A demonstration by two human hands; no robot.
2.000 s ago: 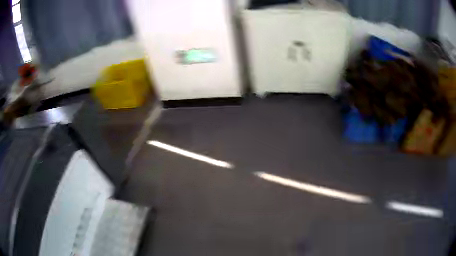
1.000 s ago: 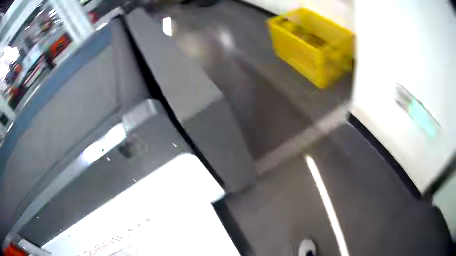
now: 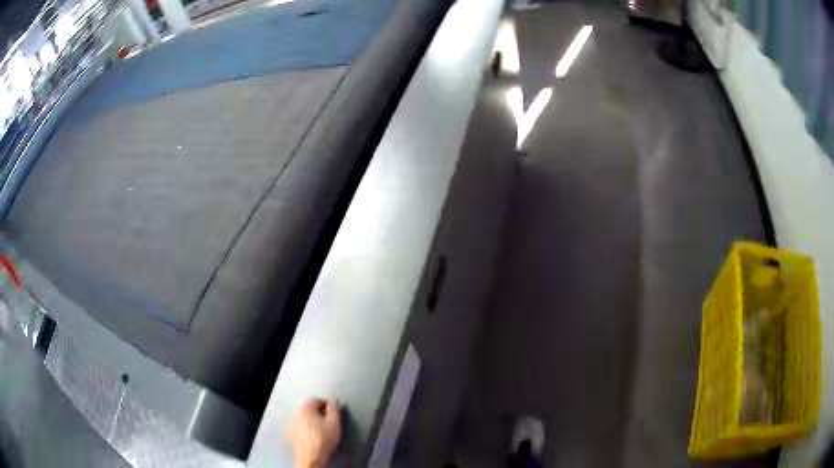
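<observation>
My left hand is small at the bottom edge, over the long smooth light-grey rail of the cutting machine. Its fingers are curled in, with a small dark gap between them, and nothing shows in it. Whether it touches the rail I cannot tell. My right hand is not in view. Left of the rail is the grey-brown cutting bed, mostly bare. Blue sheet fabric lies across its far part.
A yellow plastic crate stands on the grey floor at the right, by a white wall. A dark floor aisle runs along the machine. The tip of a shoe shows at the bottom. A metal plate is at the bed's near corner.
The view has swung left from the cabinets to along the machine. The white panel has left the picture, the bed and rail fill the left, and my left hand has come into view.
</observation>
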